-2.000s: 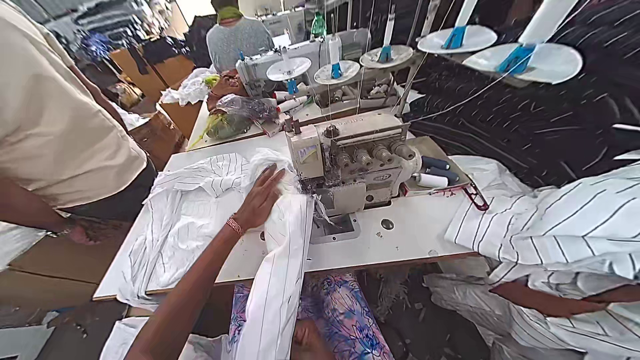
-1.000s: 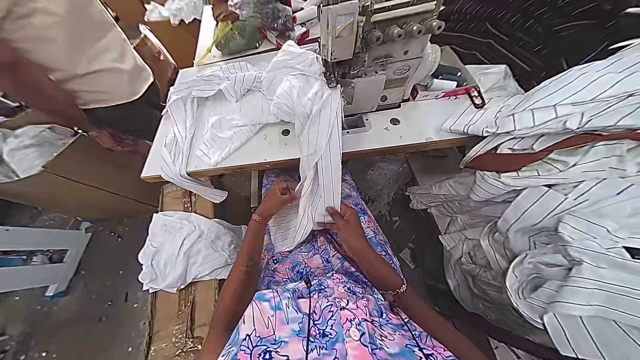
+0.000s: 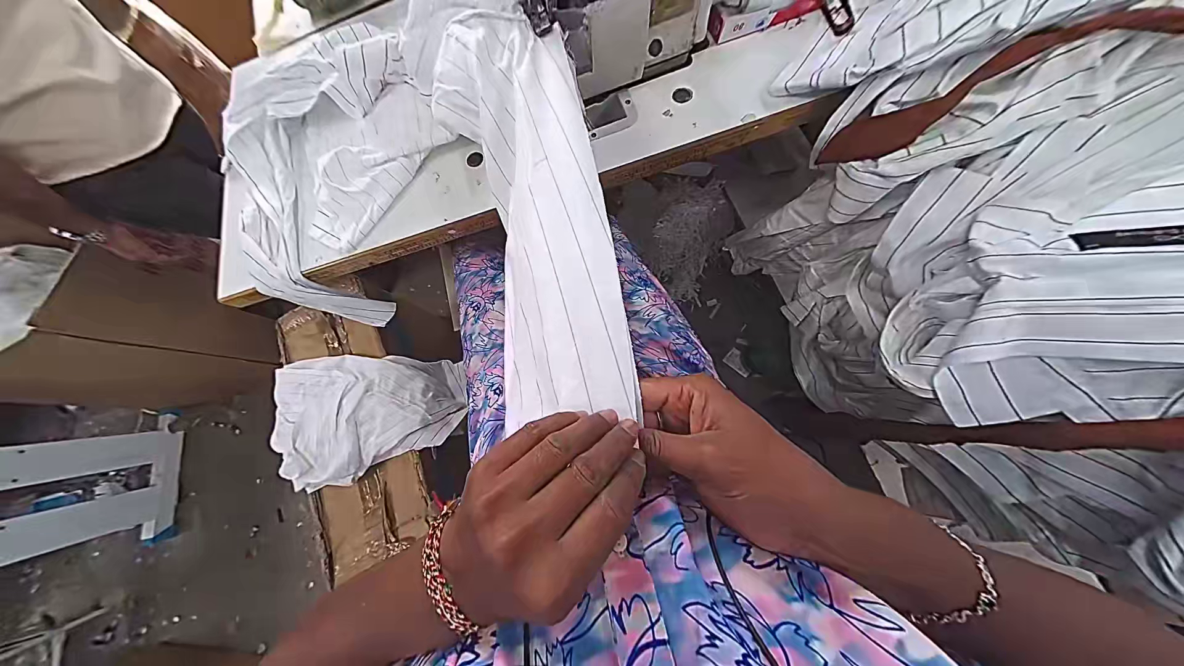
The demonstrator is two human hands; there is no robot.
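Observation:
A long piece of white striped fabric (image 3: 564, 268) runs from the foot of the sewing machine (image 3: 629, 42) down over the table edge to my lap. At its lower end my left hand (image 3: 550, 513) lies across it with the fingers together, holding the end. My right hand (image 3: 717, 453) pinches the right corner of that end between thumb and index finger. More of the striped fabric (image 3: 342, 139) lies bunched on the white machine table (image 3: 721, 102), left of the needle area.
Large heaps of striped fabric (image 3: 1027, 277) fill the right side. A crumpled white piece (image 3: 365, 416) lies on a cardboard box (image 3: 370, 518) left of my lap. Another person's arm (image 3: 120, 236) is at the far left. Red-handled snips (image 3: 837, 14) rest at the table's back right.
My left hand, on the table fabric two seconds ago, is now at the fabric's lower end above my lap. Both hands have come together there since one second ago. The view has tilted down.

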